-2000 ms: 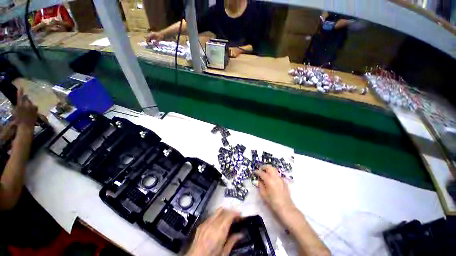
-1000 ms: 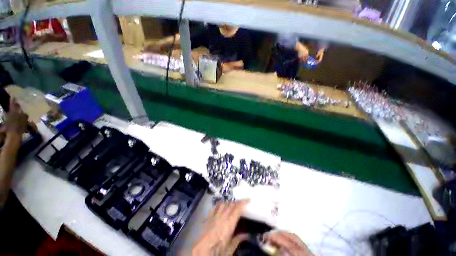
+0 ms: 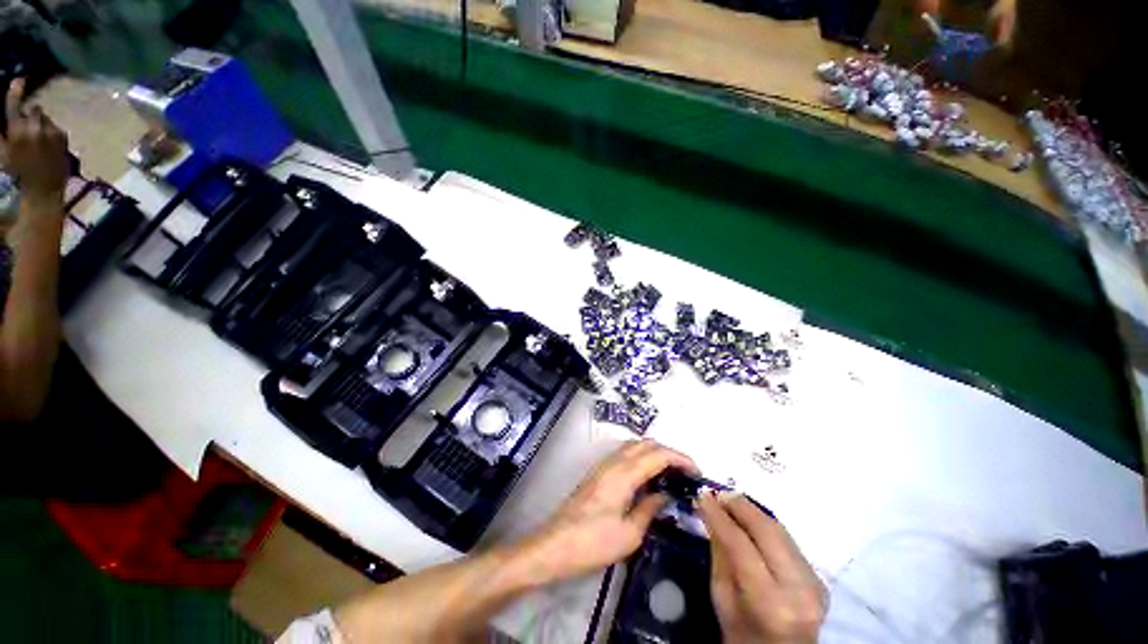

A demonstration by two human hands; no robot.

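A black plastic housing (image 3: pixel 664 585) with a round centre feature lies at the lower middle, cut off by the bottom edge. My left hand (image 3: pixel 619 510) holds its upper end from the left. My right hand (image 3: pixel 763 569) is at the same end, fingertips pinched close together; fingers hide whatever small piece may be between them. A loose pile of small dark circuit boards (image 3: pixel 630 337) with shiny parts lies beyond my hands. Several black housings (image 3: pixel 456 434) stand in a slanting row at the left.
A blue box (image 3: pixel 227 107) is at the upper left, beside another person's arm (image 3: pixel 35 271). The green conveyor belt (image 3: pixel 705 208) runs behind the white table. More black housings (image 3: pixel 1068 585) lie lower right. Metal upright (image 3: pixel 353 88); white wired components (image 3: pixel 900 101) opposite.
The view has tilted down. My right hand has left the board pile and is now at the housing's upper end. My left hand has moved to that end, and more of the housing shows.
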